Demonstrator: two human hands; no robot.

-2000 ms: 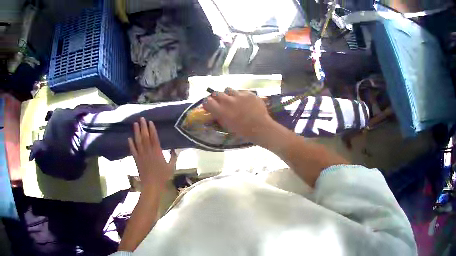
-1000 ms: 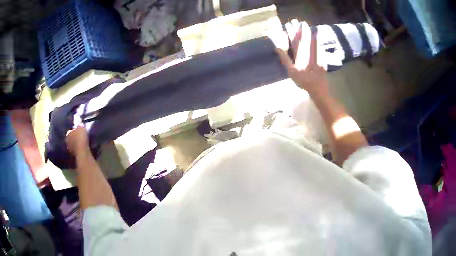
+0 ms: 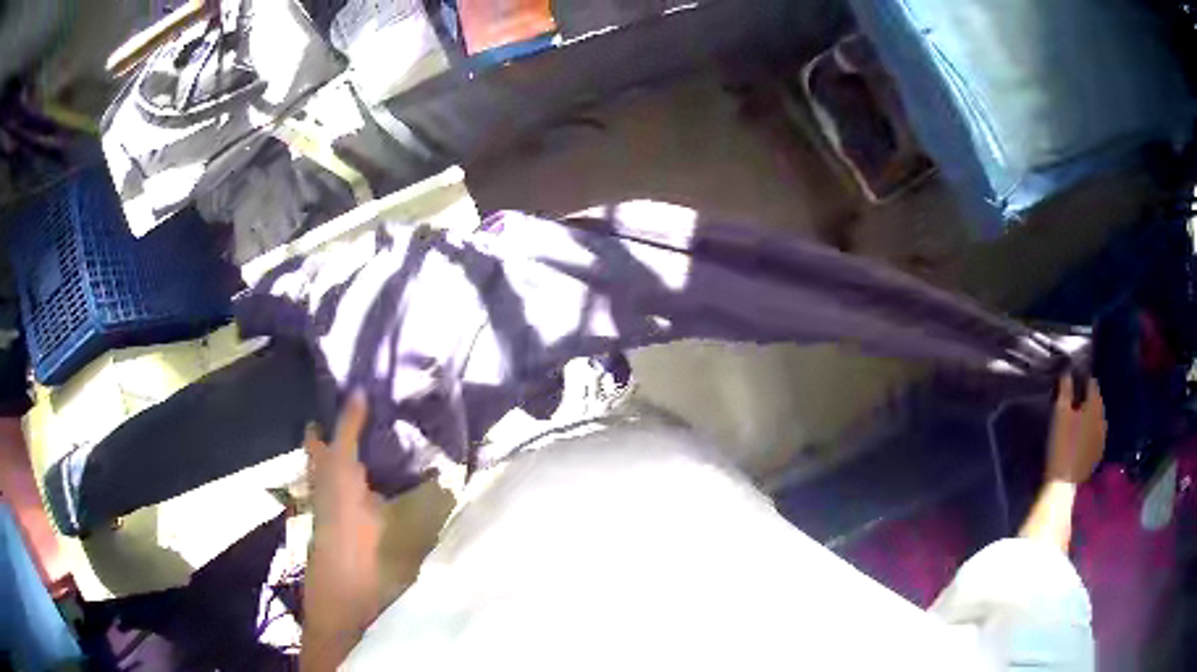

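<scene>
A dark purple garment leg or sleeve (image 3: 814, 295) is stretched across the view, with bright sun patches on its bunched left part. My right hand (image 3: 1079, 433) grips its narrow end at the far right. My left hand (image 3: 344, 505) is at the bunched part's lower left edge; its fingers are blurred, and I cannot tell whether they hold cloth. The dark padded board (image 3: 197, 427) shows bare at the left; its other end is hidden under the garment. The steam iron cannot be made out.
A blue plastic basket (image 3: 99, 282) stands behind the board at the left. Cream pads (image 3: 158, 551) lie under the board. A light-blue slab (image 3: 1050, 92) is at the upper right, beside a wire frame (image 3: 860, 125). An orange packet (image 3: 505, 24) is at the top.
The garment has moved right, off the board's left part, and is now stretched out to the far right. My right hand has moved far right with its end; my left hand has moved right. The view has shifted.
</scene>
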